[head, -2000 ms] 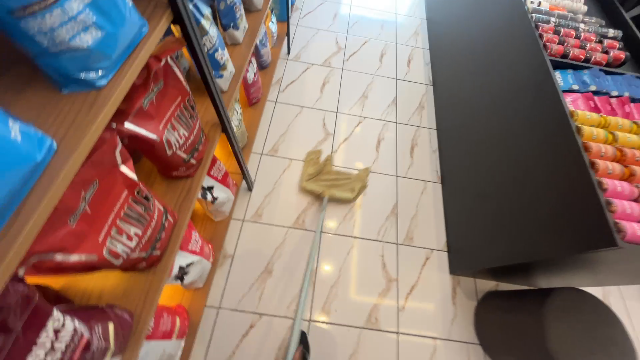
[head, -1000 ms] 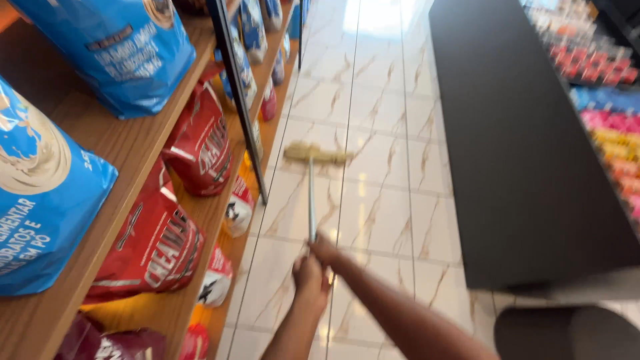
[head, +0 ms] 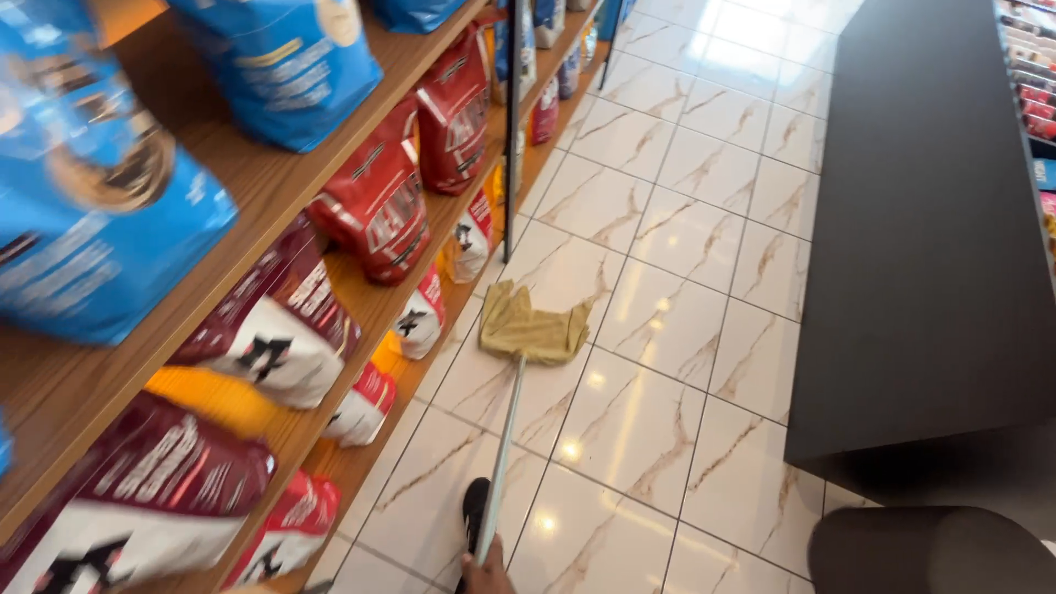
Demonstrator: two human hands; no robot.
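At the bottom edge, my right hand (head: 488, 571) is wrapped around a pale metal mop or squeegee pole (head: 505, 454); it appears to be the right, though the arm is cut off. My left hand is not in view. The pole runs up and away to a tan cloth (head: 535, 328), which lies wide and crumpled on the floor over the head and hides it. The cloth's left end is close to the base of the shelving. A black shoe (head: 474, 505) shows just left of the pole.
Wooden shelves (head: 330, 177) on the left hold blue bags (head: 280, 74), red bags (head: 454, 115) and maroon-and-white bags (head: 280, 330). A black shelf upright (head: 511, 140) reaches down near the floor. On the right are a dark counter (head: 924, 247) and a dark rounded stool or bin (head: 932, 549). Marble-look tiles (head: 627, 429) lie between.
Both hands were visible on the pole one second ago; now one shows, low in the view. The cloth sits lower in view, with its ends spread toward the far side. The view has shifted.
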